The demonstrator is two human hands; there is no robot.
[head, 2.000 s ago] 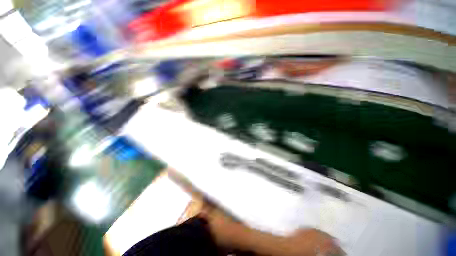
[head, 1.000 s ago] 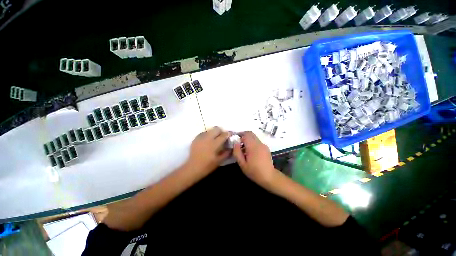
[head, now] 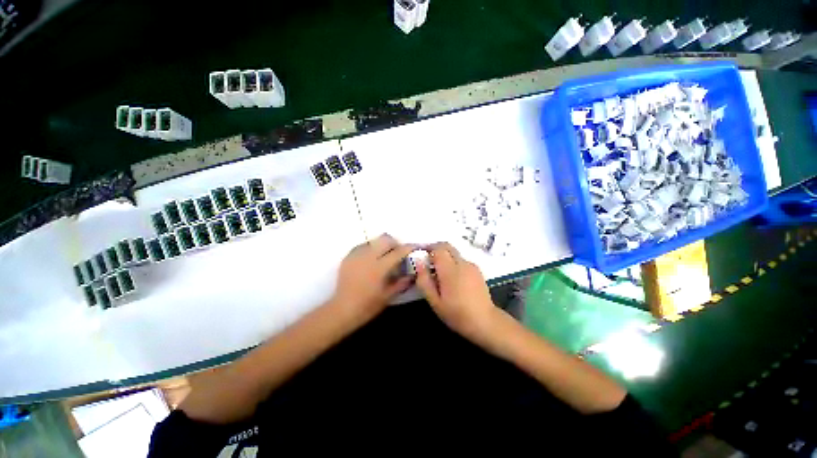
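Note:
My left hand [head: 370,274] and my right hand [head: 456,283] meet at the near edge of the bench. Both hold a small white piece [head: 418,260] between the fingertips; the fingers hide most of it, so its exact shape cannot be told. Charger housings [head: 193,234] with dark open ends stand in slanting rows on the white bench covering to the left. A short group of three housings [head: 336,167] stands near the bench's far edge. Small white parts [head: 494,207] lie scattered to the right of my hands.
A blue parts bin [head: 583,234] full of small white parts stands at the right. Beyond the grey edge rail [head: 200,157], the green conveyor belt [head: 322,49] carries grouped housings [head: 248,88] and a row of units with pins [head: 628,37]. An orange-brown box [head: 678,281] is below the bench.
The blurred side view has given way to the bench with both hands on a white piece. Over the last second the hands stay together there, and the grouped housings on the belt shift slightly right.

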